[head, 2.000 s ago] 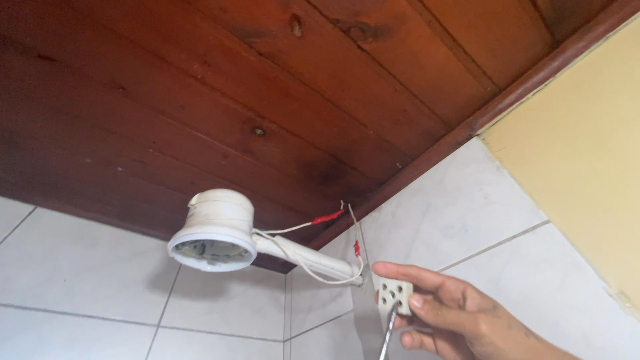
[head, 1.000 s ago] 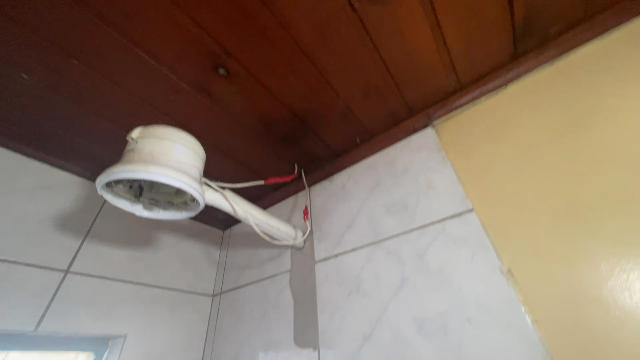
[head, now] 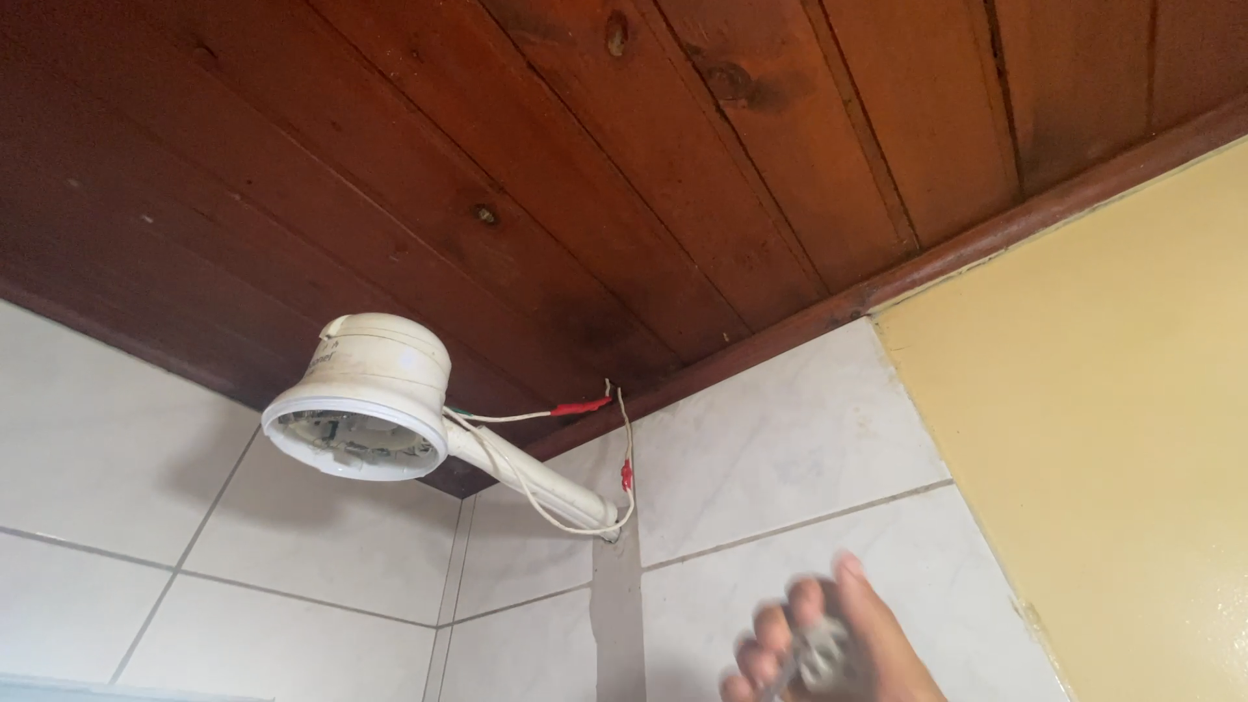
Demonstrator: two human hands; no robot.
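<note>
My right hand (head: 848, 639), blurred at the lower right, has its fingers curled around a pale ceramic terminal block (head: 824, 655). A thin grey shaft, too blurred to name surely, shows beside the block. My left hand is out of view. Up and to the left, a white electric shower head (head: 361, 400) with an uncovered underside hangs on a white pipe arm (head: 536, 483) from the tiled wall. White wires (head: 526, 487) run from it to the ceiling corner. Red tape wraps one joint (head: 582, 406) near the ceiling and another (head: 627, 475) above the arm's wall end.
A varnished wood-plank ceiling (head: 487, 214) with a wooden trim (head: 926, 263) lies close above the shower head. Marbled white tiles (head: 770, 448) cover the walls, with a grey vertical strip (head: 616, 614) under the arm. A yellow wall section (head: 1102, 390) is at the right.
My right hand, out of view one second ago, is back at the lower right. Two seconds ago it held the block between fingertips with a metal shaft against it; now its fingers curl around the block.
</note>
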